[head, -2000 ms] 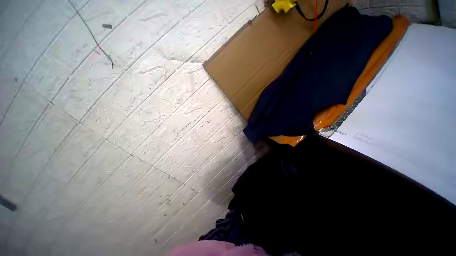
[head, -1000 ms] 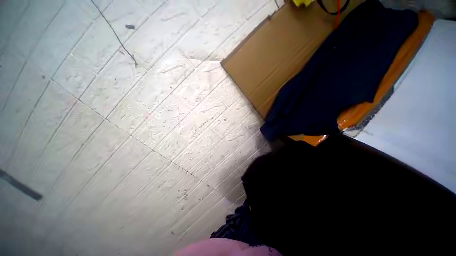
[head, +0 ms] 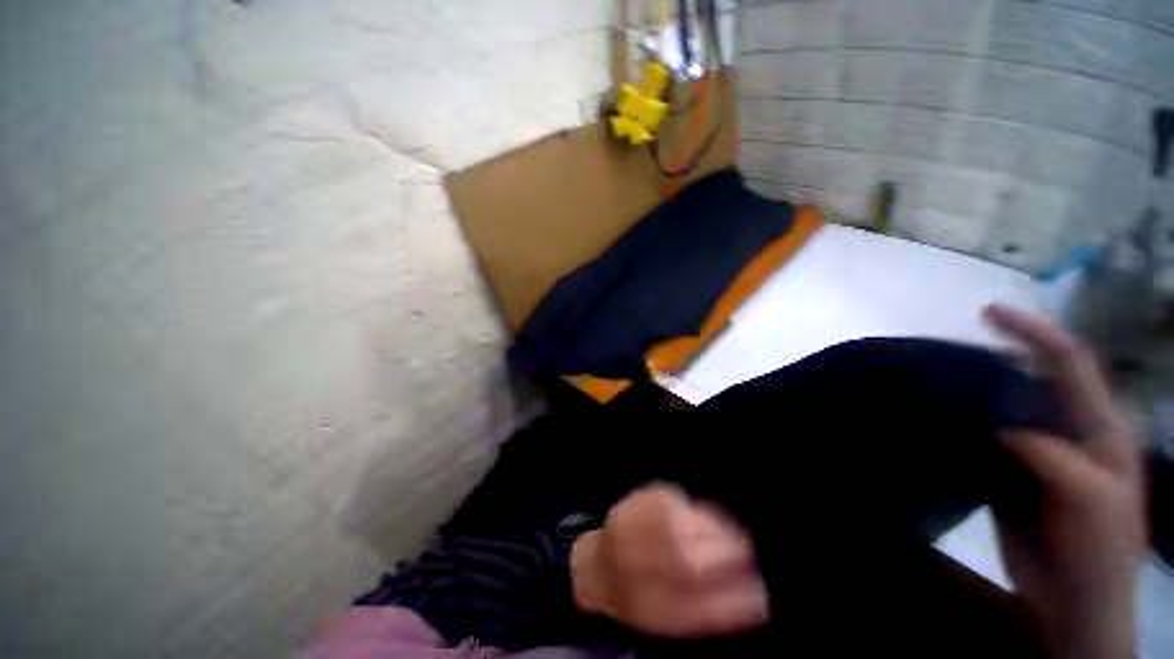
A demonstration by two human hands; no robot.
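A large black cloth (head: 824, 451) spreads from the lower middle across the table's front edge to the right. My left hand (head: 676, 563) is a blurred fist at the bottom middle, closed on the cloth. My right hand (head: 1075, 476) is at the right, also blurred, with the cloth's raised right end between its thumb and fingers. The fingertips of my left hand are hidden. A dark navy garment stack (head: 644, 277) lies against the cardboard, with an orange cloth (head: 760, 277) showing beneath it.
Cardboard (head: 554, 206) leans on the white wall (head: 258, 322) at left. A yellow plug (head: 640, 103) and cables hang above it. The white table (head: 850, 290) extends to the right. A blurred grey machine part (head: 1127, 303) and a light blue item (head: 1071, 264) are at the right edge.
The view has swung right and shows more of the table and back wall. Both hands have come into view, and the black cloth is now raised over the table's edge.
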